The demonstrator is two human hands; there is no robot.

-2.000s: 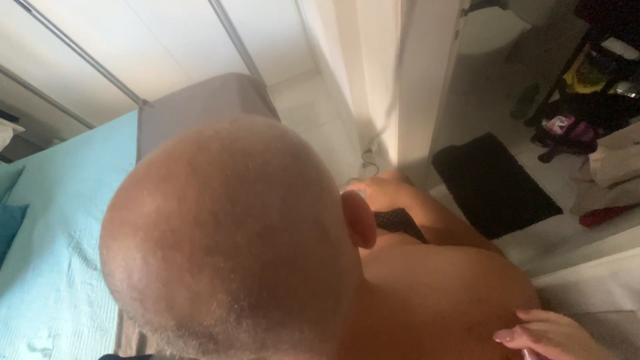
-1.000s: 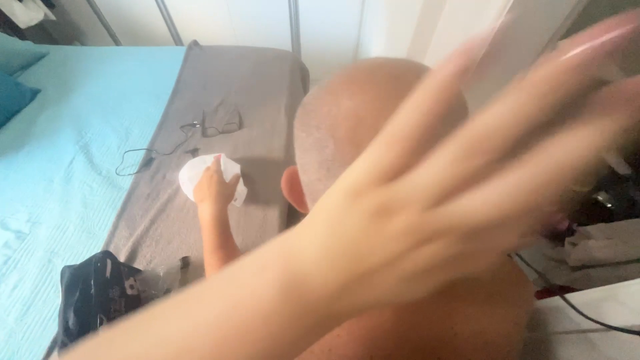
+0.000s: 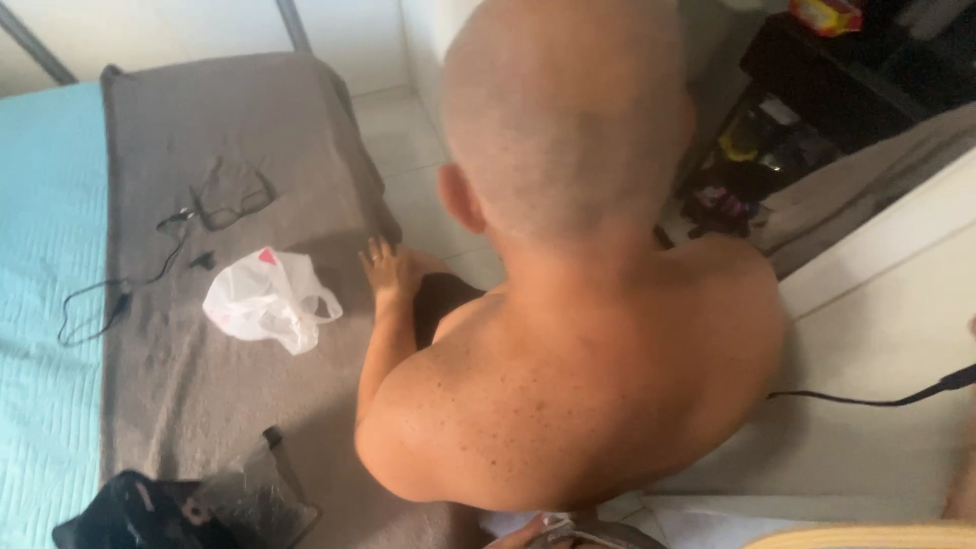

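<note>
A seated person with a shaved head (image 3: 568,130) and bare back (image 3: 564,381) is in front of me, seen from behind. At the right edge, only a blurred sliver of skin shows, apparently my right hand (image 3: 962,480); whether it holds anything is hidden. A black cord (image 3: 862,399) with a thicker black end (image 3: 959,378) runs near it, behind the person's right side. My left hand cannot be made out. Some skin and a greyish, shiny item (image 3: 568,530) show at the bottom edge, too cut off to identify.
The person's left hand (image 3: 389,271) rests near the bed edge. On the grey blanket (image 3: 206,396) lie a white plastic bag (image 3: 267,301), eyeglasses (image 3: 232,206), a thin black cable (image 3: 91,290), a clear pouch (image 3: 255,488) and a dark bag (image 3: 130,511). A dark shelf (image 3: 823,76) stands right.
My raised hand, which crossed the view a second ago, has left the middle. The person's left hand has let go of the white plastic bag and moved right, to the bed edge.
</note>
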